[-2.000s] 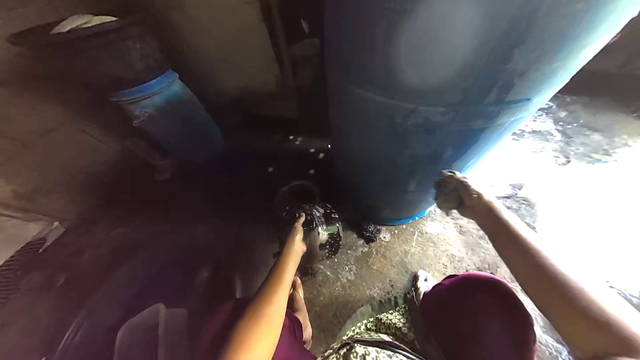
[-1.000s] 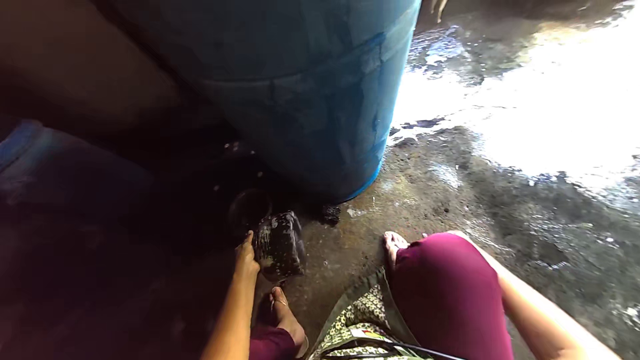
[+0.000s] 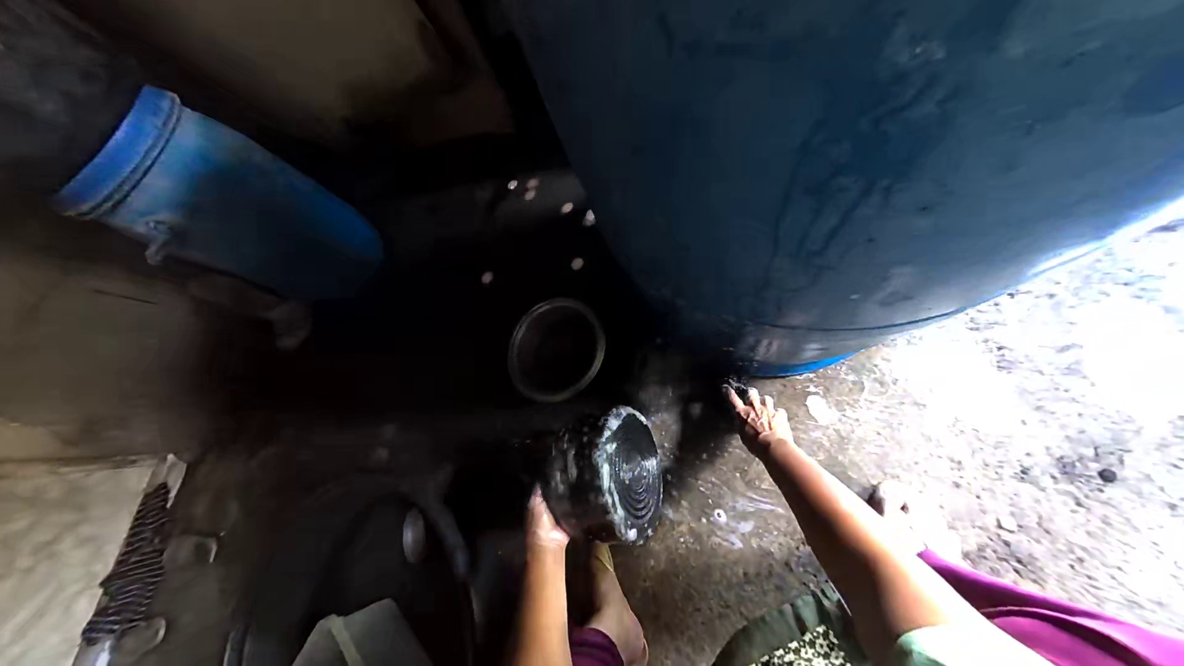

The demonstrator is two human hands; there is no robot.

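Note:
A blackened round metal pot [image 3: 634, 472], smeared with pale suds, lies tilted with its ringed base facing right. My left hand [image 3: 546, 523] grips it at its lower left side; the fingers are partly hidden in shadow. Over the wet floor, near the foot of the large blue drum [image 3: 786, 185], my right hand [image 3: 760, 421] reaches forward, its fingertips at a small dark scrubbing pad [image 3: 735, 384]. Whether the fingers are closed on the pad is not clear. Beyond the pot, a round metal rim [image 3: 557, 350] shows in the dark.
A smaller blue barrel [image 3: 250, 203] leans in view at the upper left. Along the lower left lie a grey container [image 3: 365, 636] and dark ribbed material [image 3: 134, 564]. Bright, rough ground [image 3: 1091, 407] stretches to the right of the large drum. My feet are close below the pot.
My right arm, out at the right side a second ago, now reaches toward the dark pad by the drum's foot. My left hand stays on the pot, whose ringed base now faces more toward the view.

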